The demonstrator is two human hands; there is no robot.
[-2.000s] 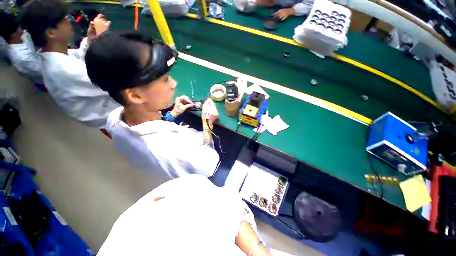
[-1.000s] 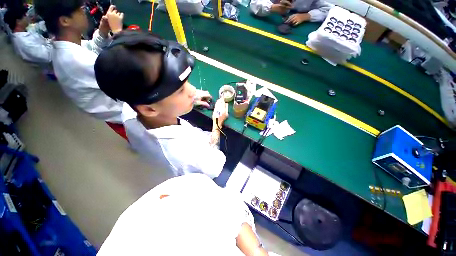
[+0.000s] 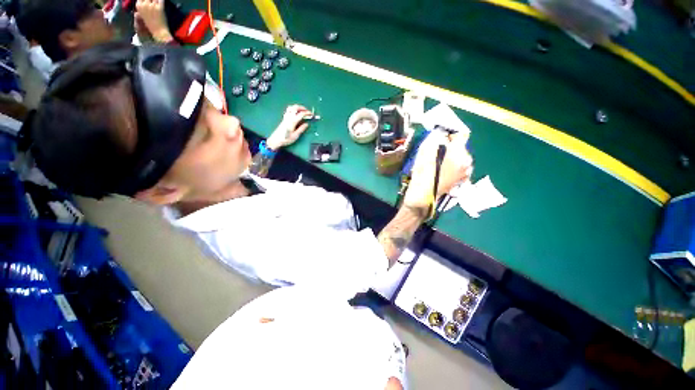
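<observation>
Neither of my hands shows. A large white-clothed form (image 3: 289, 343) fills the bottom middle, with a sliver of skin at the lower edge; whose it is I cannot tell. Nearest in front, a white tray (image 3: 438, 282) sits below the bench edge, with several gold-and-dark round parts (image 3: 459, 314) along two sides. On the green bench are a small black holder (image 3: 325, 152), a pale round dish (image 3: 363, 125) and a dark device in a brown holder (image 3: 392, 141). A seated person's hand (image 3: 451, 161) covers most of a blue device.
The seated person (image 3: 282, 228) wears a black head strap. Several dark watch heads (image 3: 263, 74) lie on the bench. A blue box (image 3: 677, 244) stands at the right edge. Blue racks (image 3: 76, 297) line the left aisle. A dark round seat (image 3: 530, 346) is under the bench.
My view has shifted, and the seated person appears larger. That person's far hand has moved onto the blue device. The black holder and watch heads now show on the bench.
</observation>
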